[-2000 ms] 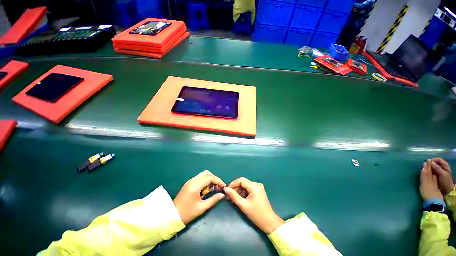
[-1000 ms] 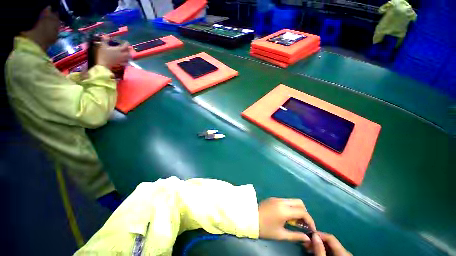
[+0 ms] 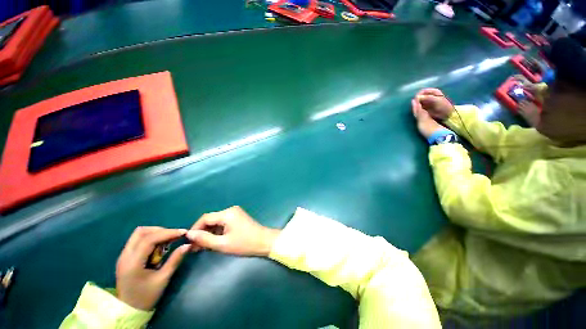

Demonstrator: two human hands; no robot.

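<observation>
My left hand [image 3: 144, 266] holds a small dark stick with a yellow part [image 3: 156, 255], mostly hidden by the fingers. My right hand [image 3: 234, 232] touches the left fingertips and pinches the stick's dark end; whether a separate piece is there cannot be told. A tablet [image 3: 90, 132] with a dark screen and a small pale patch at its left edge lies on a red-orange foam pad [image 3: 168, 115] beyond my hands at the left.
A coworker in a yellow-green smock [image 3: 514, 199] is at the right, hands together over the bench. A small shiny scrap [image 3: 340, 126] lies mid-bench. Spare plugs [image 3: 7, 277] show at the left edge. Stacked pads [image 3: 29, 45] stand at upper left; red trays [image 3: 294, 11] lie at the back.
The view has swung right: the near tablet now appears at the left, and the left coworker is out of view. The right coworker has come into view. My hands still meet around the small stick.
</observation>
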